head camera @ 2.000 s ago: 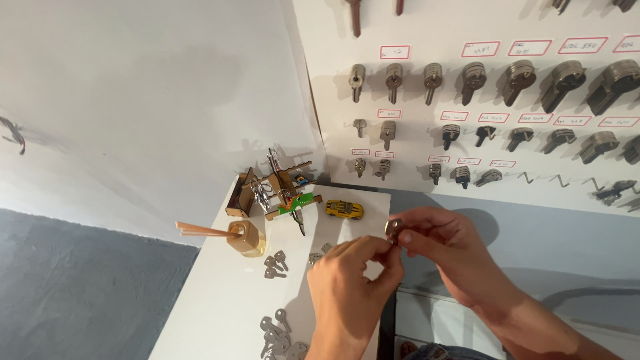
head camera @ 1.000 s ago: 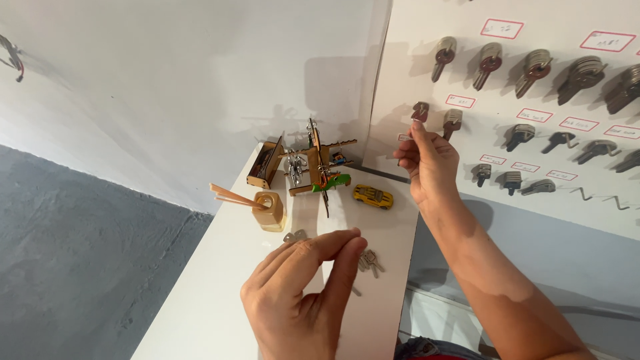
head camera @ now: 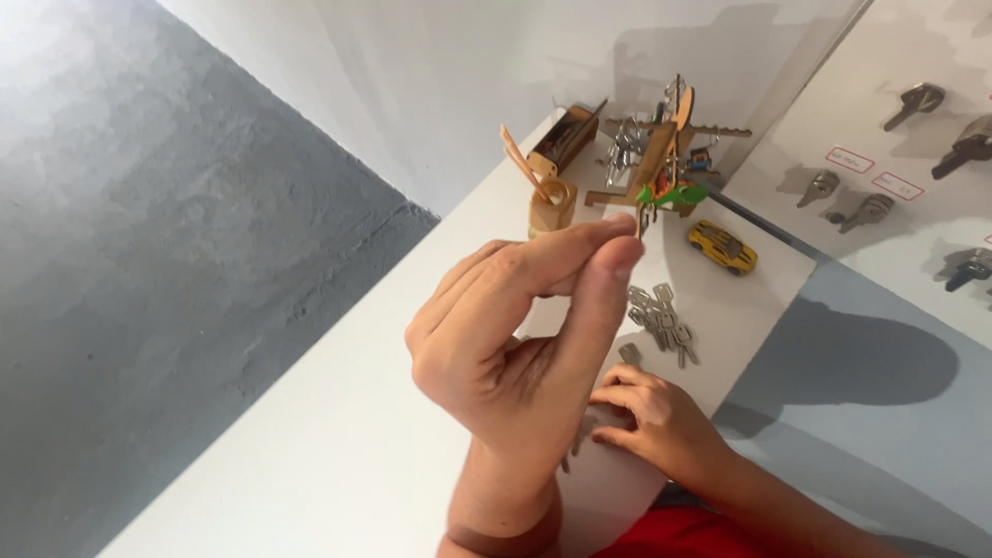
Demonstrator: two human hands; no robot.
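Note:
My left hand [head camera: 519, 341] is raised in the middle of the view, thumb and index fingertips pinched together. Whether something thin is between them cannot be told. Lower and to the right, my right hand [head camera: 655, 418] is low over the white table, thumb and fingers apart, with no held thing visible. A loose metal key [head camera: 629, 355] lies just above its fingers. Beyond that is a small pile of key blanks [head camera: 663, 318]. More keys [head camera: 575, 448] are partly hidden between my two hands.
A yellow toy car [head camera: 722, 248], a wooden keychain stand [head camera: 659, 167], a wooden box [head camera: 570, 143] and a reed diffuser [head camera: 552, 208] stand at the table's far end. Keys hang in rows on a white wall board [head camera: 891, 232] at the right.
My right hand has come down from the wall board, where it was at a key, to the table. The left hand stays pinched and raised. The view has swung noticeably.

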